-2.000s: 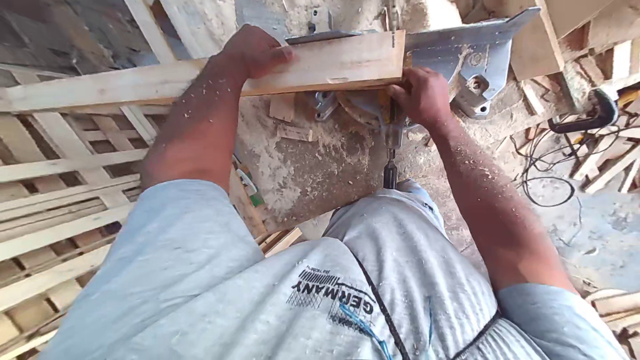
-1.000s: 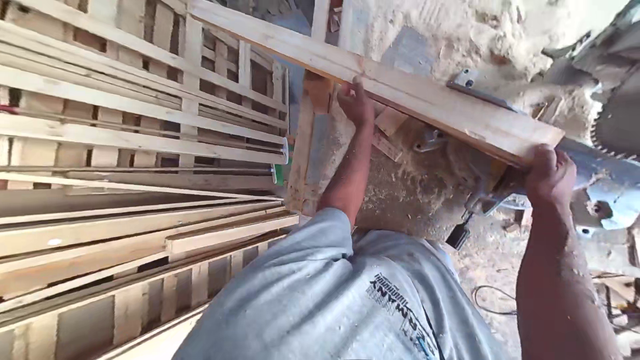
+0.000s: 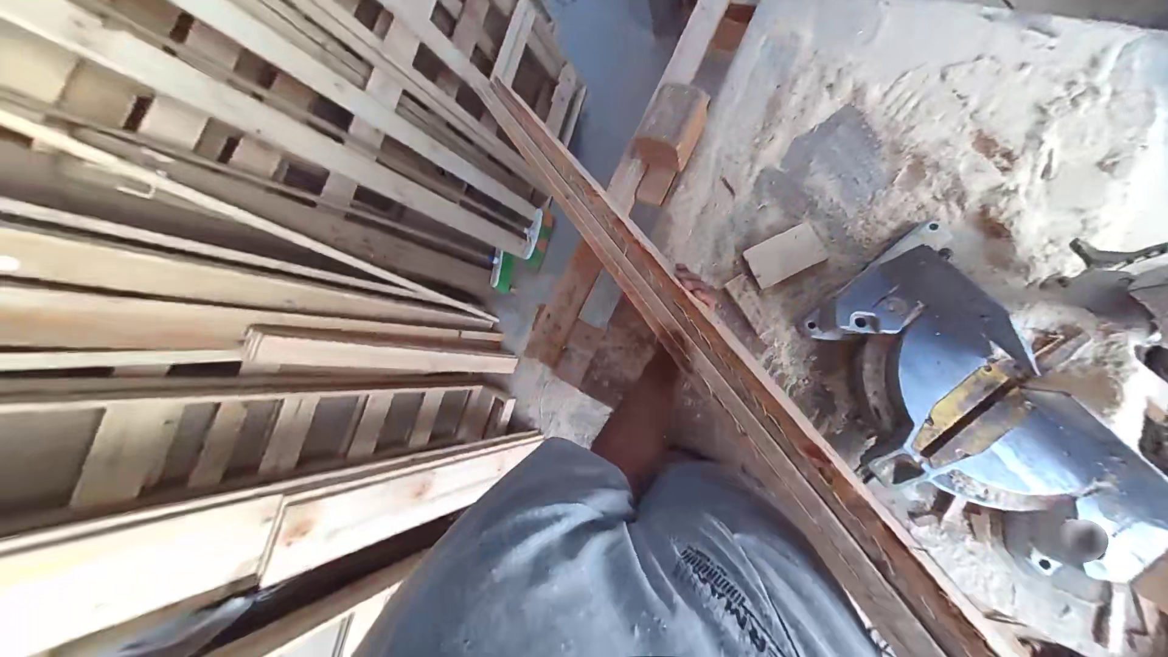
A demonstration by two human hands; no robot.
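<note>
My left hand (image 3: 695, 285) grips long wooden boards (image 3: 730, 365) near their middle; only its fingertips show over the far edge, and the boards hide the rest. The boards slant from the upper left down to the lower right, in front of my body, their narrow edges facing up. My right hand is out of view. Right of the boards sits the metal base of a miter saw (image 3: 967, 365) with a yellow slotted insert (image 3: 972, 415), dusted with sawdust. A small wood offcut (image 3: 785, 255) lies beside it.
Stacked boards (image 3: 392, 351) and slatted wooden frames (image 3: 301, 429) fill the left side. A timber block (image 3: 671, 128) rests on a wooden beam at the top middle. Green-and-white objects (image 3: 502, 271) are by the board ends. Sawdust covers the work surface (image 3: 1004, 137) at the right.
The board has swung from lying across the saw to a steep slant left of it. My right hand, on the board's right end before, has gone out of view. The view has turned considerably.
</note>
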